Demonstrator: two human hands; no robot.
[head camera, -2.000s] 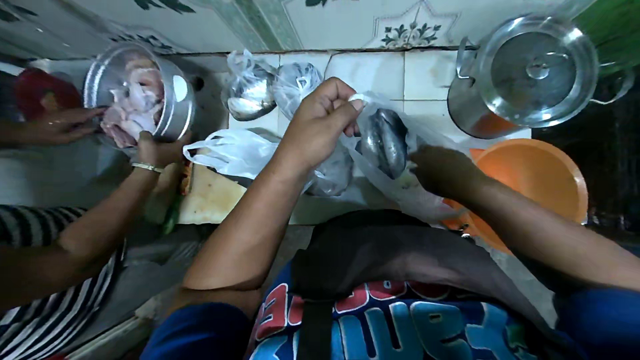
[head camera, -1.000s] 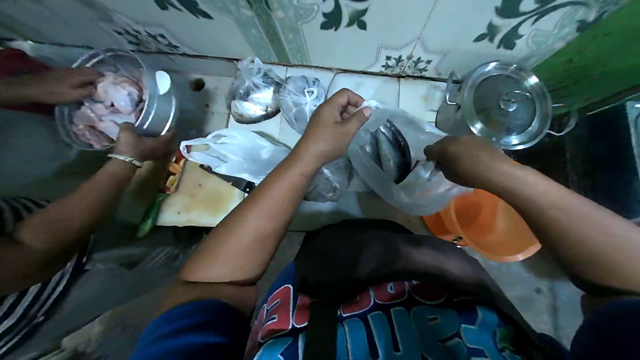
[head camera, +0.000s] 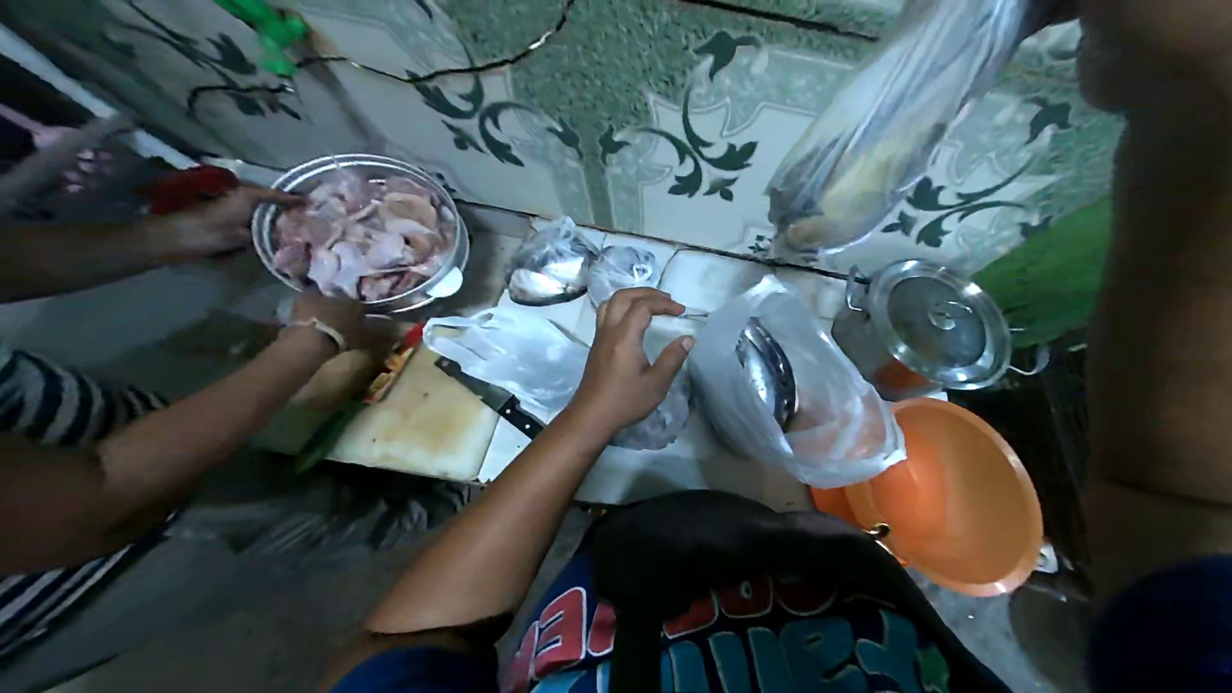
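Observation:
My left hand (head camera: 635, 361) hovers with thumb and fingers apart, just left of an open plastic bag (head camera: 837, 423) in which a silvery fish (head camera: 767, 373) shows. High at the top right, my right hand (head camera: 1136, 48) is raised and partly cut off by the frame edge. From it hangs a long clear plastic bag (head camera: 876, 154) with something pale yellowish at its bottom. Behind my left hand lie a knotted bag with silvery contents (head camera: 551, 265) and a smaller tied bag (head camera: 624, 269). Another filled bag (head camera: 664, 419) is partly hidden behind my left wrist.
A co-worker's hands (head camera: 226, 221) hold a metal pot (head camera: 460, 252) of raw meat pieces at left. A cutting board (head camera: 414, 423), a black-handled knife (head camera: 491, 395) and a white plastic bag (head camera: 520, 351) lie nearby. At right are a lidded metal pot (head camera: 929, 327) and an orange basin (head camera: 1001, 491).
My right hand has risen from the fish bag to the top right, with a clear bag hanging from it. My left hand has let go of the fish bag's edge. The view has shifted.

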